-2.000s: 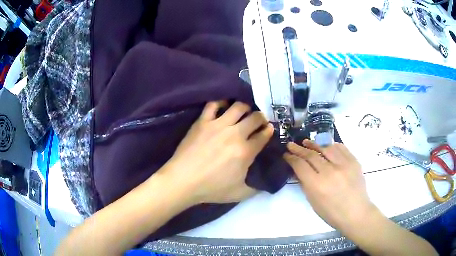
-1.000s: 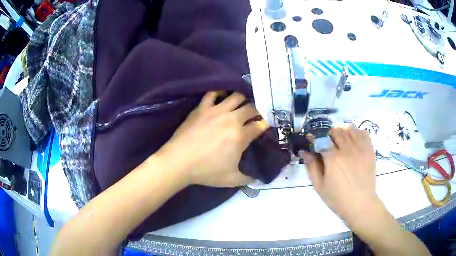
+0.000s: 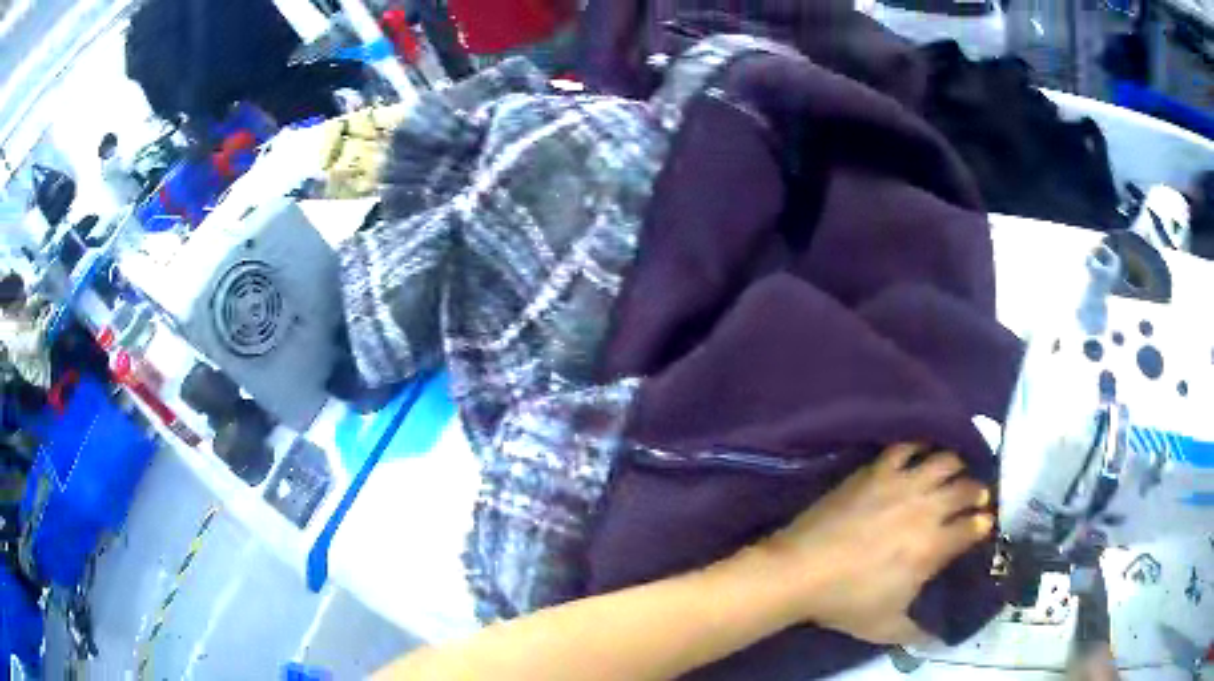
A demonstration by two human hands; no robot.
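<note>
The large plum garment (image 3: 799, 346) lies on the table, with its grey plaid part (image 3: 546, 266) along its left side. My left hand (image 3: 885, 545) is on its lower right part, fingers curled into the fabric beside the needle area. The white sewing machine head (image 3: 1145, 386) is at the right, partly cut off and blurred. A small skin-coloured blur of my right hand (image 3: 1094, 659) shows at the bottom edge; the rest is out of the picture, and its grip cannot be made out.
A grey box with a round vent (image 3: 253, 306) stands left of the garment. A blue strap (image 3: 360, 492) hangs at the table's left edge. Black fabric (image 3: 1018, 133) lies behind the garment. Blue bundles (image 3: 87, 452) are at the far left.
The view has swung left, so garment and machine appear further right. My right hand has almost left the picture. My left hand stays on the garment. The scissors are out of view.
</note>
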